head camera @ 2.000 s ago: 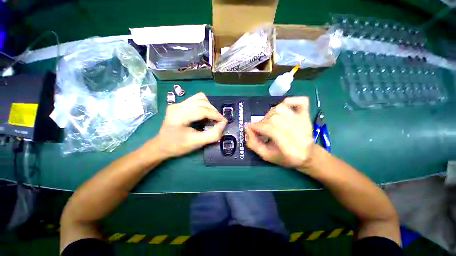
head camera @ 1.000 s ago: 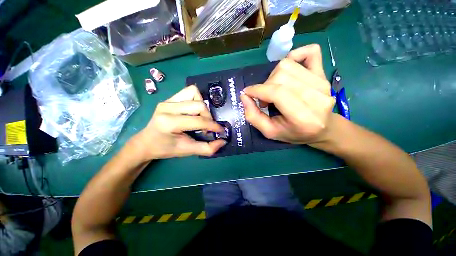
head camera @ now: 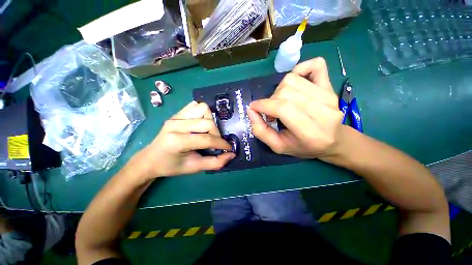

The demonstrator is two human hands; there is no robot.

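The black fixture [head camera: 264, 153] with white print lies in front of me. A dark glossy housing [head camera: 223, 106] sits in its upper left pocket. A second dark housing [head camera: 234, 142] is in the lower left pocket, partly covered by my left fingers. My left hand [head camera: 189, 140] is bare, its thumb and fingertips close together at that lower housing. My right hand [head camera: 303, 114] is bare and over the fixture's right plate, thumb and index fingertips together above the printed middle. Whether either hand pinches a tiny part cannot be made out. The right plate's pockets are mostly hidden.
Dropper bottle [head camera: 288, 54] stands behind the fixture. Blue-handled nippers [head camera: 351, 106] and a thin tool [head camera: 341, 61] lie right. Two metallic shells [head camera: 156, 98] and a plastic bag [head camera: 88, 111] lie left. Cardboard boxes [head camera: 235, 56] stand behind; blister trays [head camera: 424, 39] at upper right.
My left hand has moved from beside the fixture to its lower left pocket. My right hand stays over the right plate, fingertips together. The view has shifted and tilted.
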